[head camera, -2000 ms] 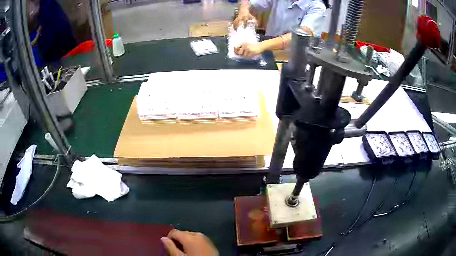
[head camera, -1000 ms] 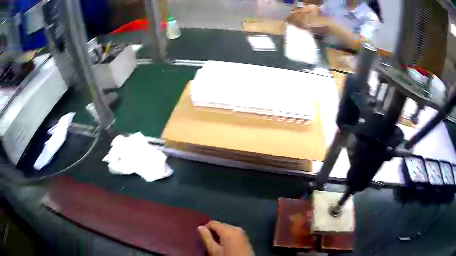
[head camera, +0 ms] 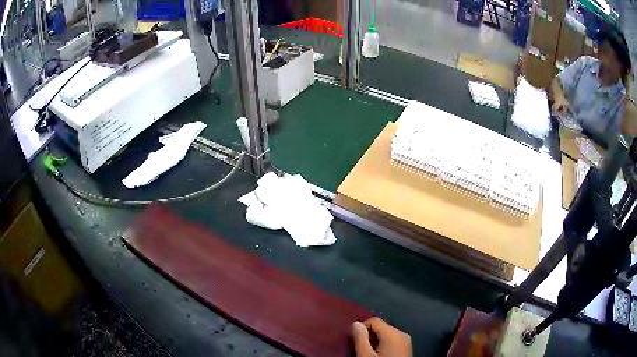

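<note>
A long, flat, dark red board (head camera: 244,282) lies on the dark bench, slanting from the left down to the bottom centre. My right hand (head camera: 383,339) is bare, partly cut off by the bottom edge. Its curled fingers and thumb are at the board's right end. Whether they grip the board or only rest at it is unclear. My left hand is out of the picture. Right of my hand are the reddish-brown press fixture (head camera: 475,335) and cream pressing block (head camera: 520,333), under the black press (head camera: 583,268), which is cut off at right.
A white cloth (head camera: 293,209) lies behind the board. White gridded parts (head camera: 468,157) sit on stacked cardboard (head camera: 374,174). A metal post (head camera: 249,90), hose (head camera: 140,202) and large white carton (head camera: 133,104) stand at left. Black lamps (head camera: 620,307) show at right; a person sits at rear right.
The view has turned left, so the press and stacks appear further right and more of the left side shows. My right hand remains at the board's right end.
</note>
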